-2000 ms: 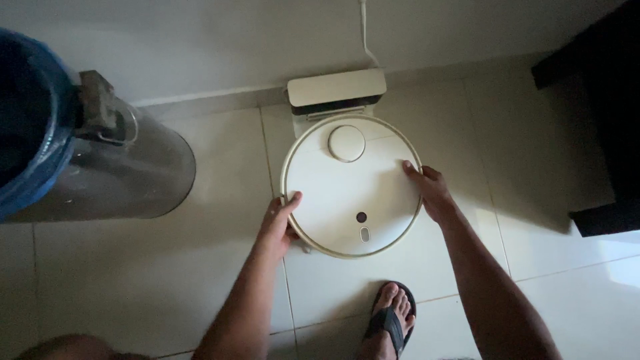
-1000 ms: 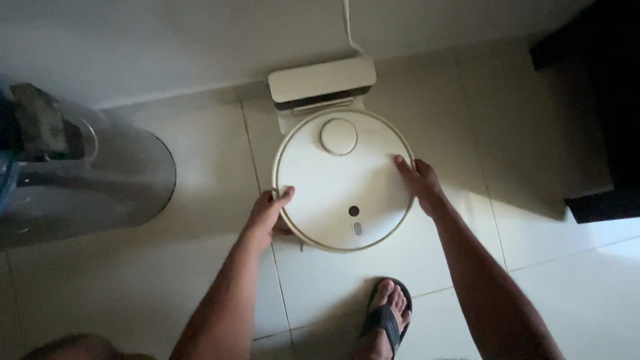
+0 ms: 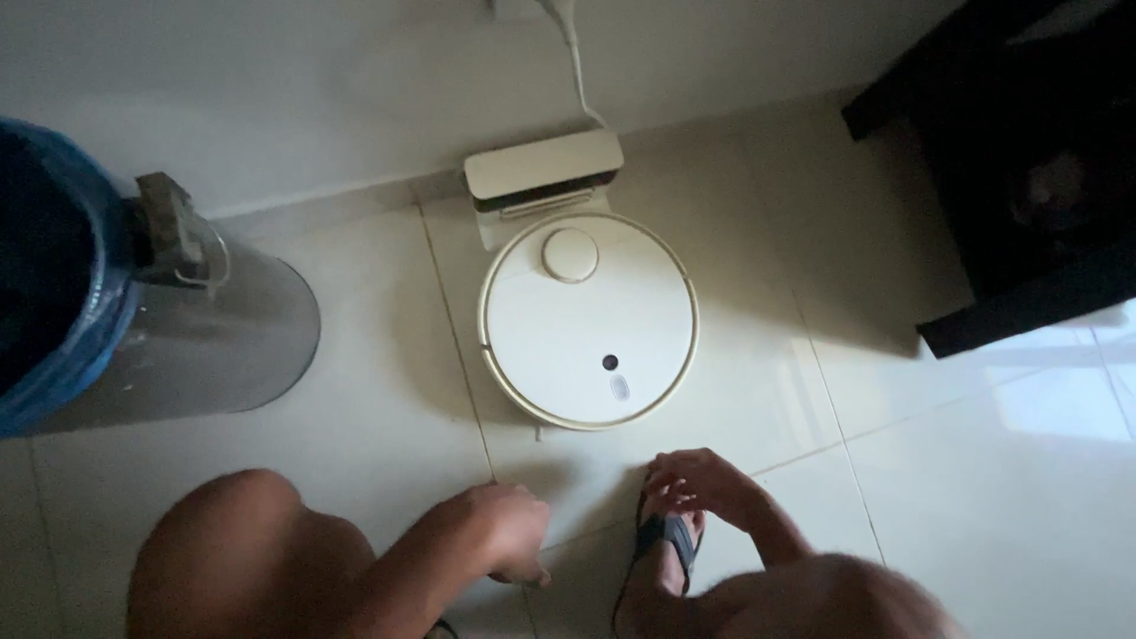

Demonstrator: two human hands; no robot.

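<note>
A round white robot vacuum cleaner (image 3: pixel 590 324) lies on the tiled floor, its upper edge over the base plate of a white charging dock (image 3: pixel 543 169) at the wall. My left hand (image 3: pixel 510 532) is below the vacuum cleaner, off it, with nothing visible in it; its fingers are mostly hidden behind the back of the hand. Over my sandalled foot hangs my right hand (image 3: pixel 697 484), apart from the vacuum cleaner, fingers bent and somewhat spread, holding nothing that I can see.
A grey bin (image 3: pixel 231 346) with a blue bag (image 3: pixel 111 328) stands at the left. Black furniture (image 3: pixel 976 213) is at the right. From the dock a white cable (image 3: pixel 579 75) runs up the wall. My foot wears a black sandal (image 3: pixel 666 537).
Both hands have let go of the vacuum cleaner's sides and moved down towards my knees. The vacuum cleaner remains at the dock.
</note>
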